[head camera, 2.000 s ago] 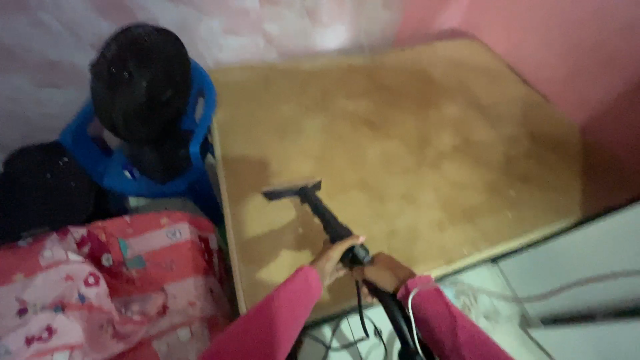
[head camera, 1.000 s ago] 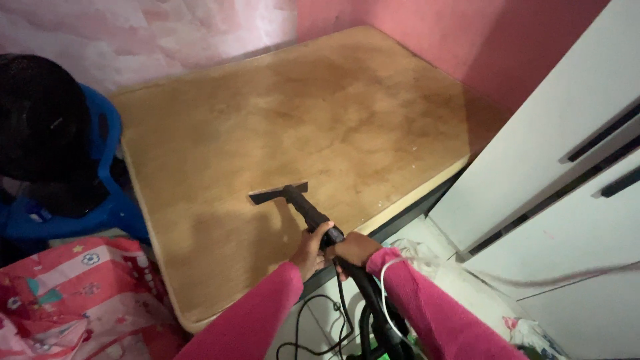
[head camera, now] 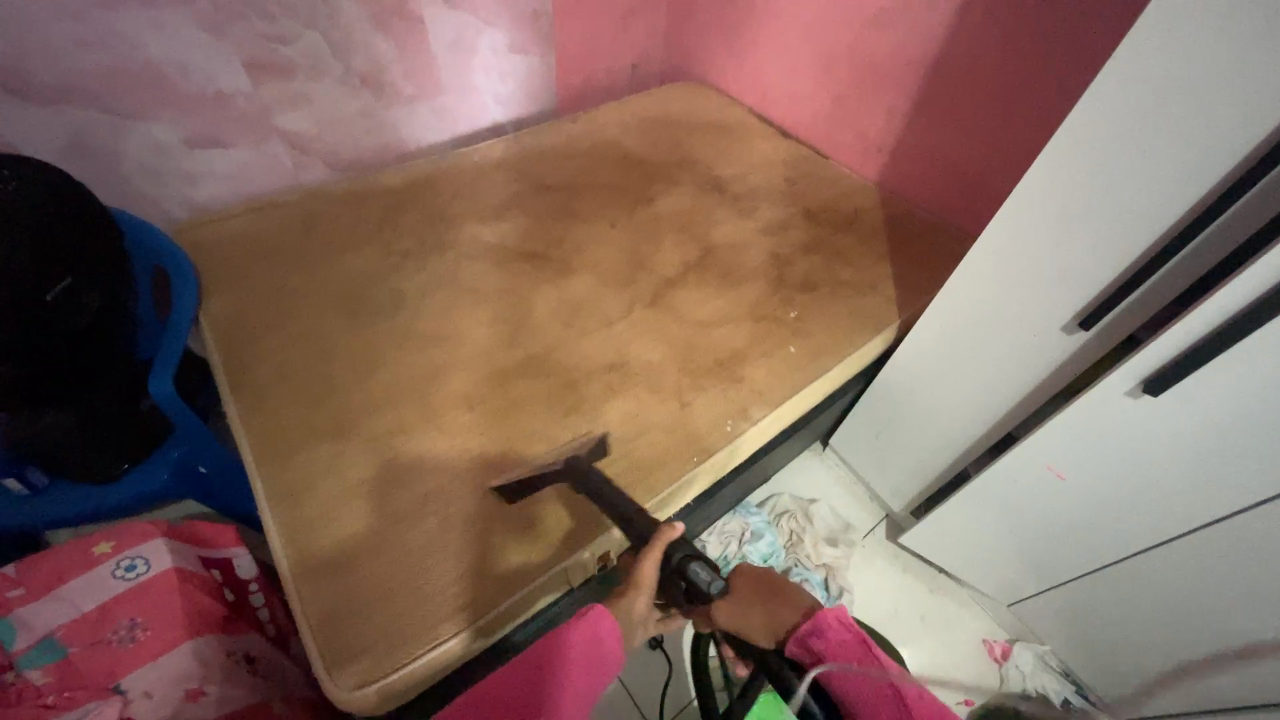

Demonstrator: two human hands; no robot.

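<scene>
A black vacuum cleaner wand (head camera: 625, 505) with a wide flat nozzle (head camera: 552, 470) lies over the near part of a tan mattress (head camera: 560, 300). My left hand (head camera: 642, 590) grips the wand near its handle, with the thumb on top. Just to the right, my right hand (head camera: 765, 605) is closed around the handle end, from which a black hose runs down to the bottom edge. Both sleeves are pink. Whether the nozzle touches the fabric cannot be told for certain.
A blue plastic chair (head camera: 180, 400) with dark items on it stands at the left, above pink patterned fabric (head camera: 130, 620). A white wardrobe (head camera: 1050, 400) borders the right side. Crumpled cloths (head camera: 790, 535) and a black cable (head camera: 664, 675) lie on the tiled floor. Walls close off the far side.
The view has swung to the right, showing more of the wardrobe. Both hands stay on the wand throughout, and the nozzle now sits closer to the mattress's front edge.
</scene>
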